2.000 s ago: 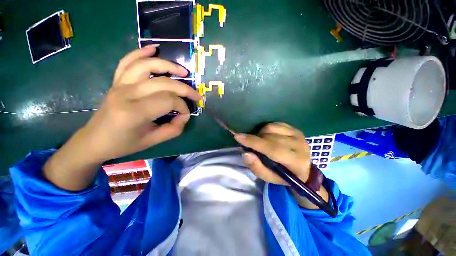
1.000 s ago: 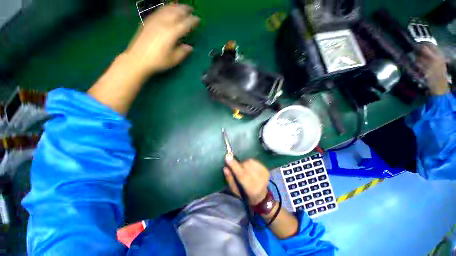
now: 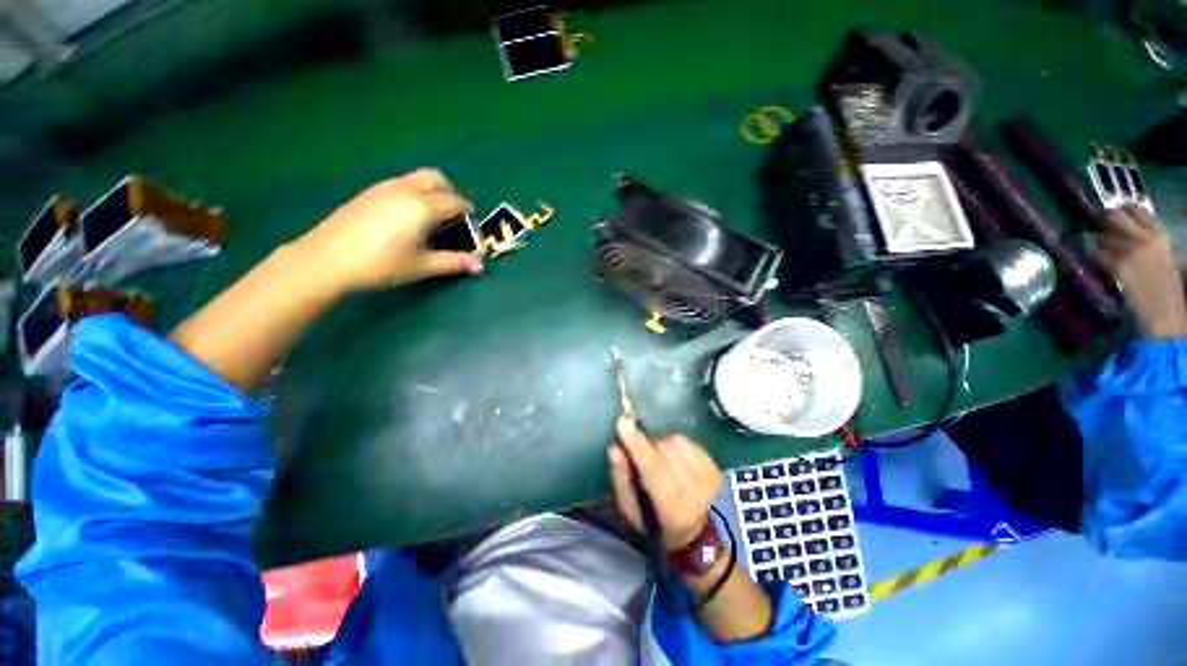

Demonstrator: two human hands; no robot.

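Note:
My left hand (image 3: pixel 378 237) reaches over the bench with thumb and fingers around a dark LCD module (image 3: pixel 452 234), partly hidden by the fingers. Another small module (image 3: pixel 505 223) with a yellow flex lies or is held directly beside it; I cannot tell which. My right hand (image 3: pixel 670 488) holds the black soldering iron (image 3: pixel 630 414) like a pen, its metal tip pointing away over the mat, touching nothing. More LCD modules (image 3: pixel 531 44) with yellow flexes lie together at the back.
Stacks of LCD modules (image 3: pixel 137 232) stand at left. The black fan (image 3: pixel 680 247), white tip-cleaning pot (image 3: pixel 791 377) and dark soldering station (image 3: pixel 814 182) stand at right. Yellow rings (image 3: pixel 767 125) lie behind the fan. Another person's hand (image 3: pixel 1139 260) is at far right.
The view has swung right from the close work area. My left hand has left the modules at the back and come down to the one beside the fan. My right hand still holds the iron.

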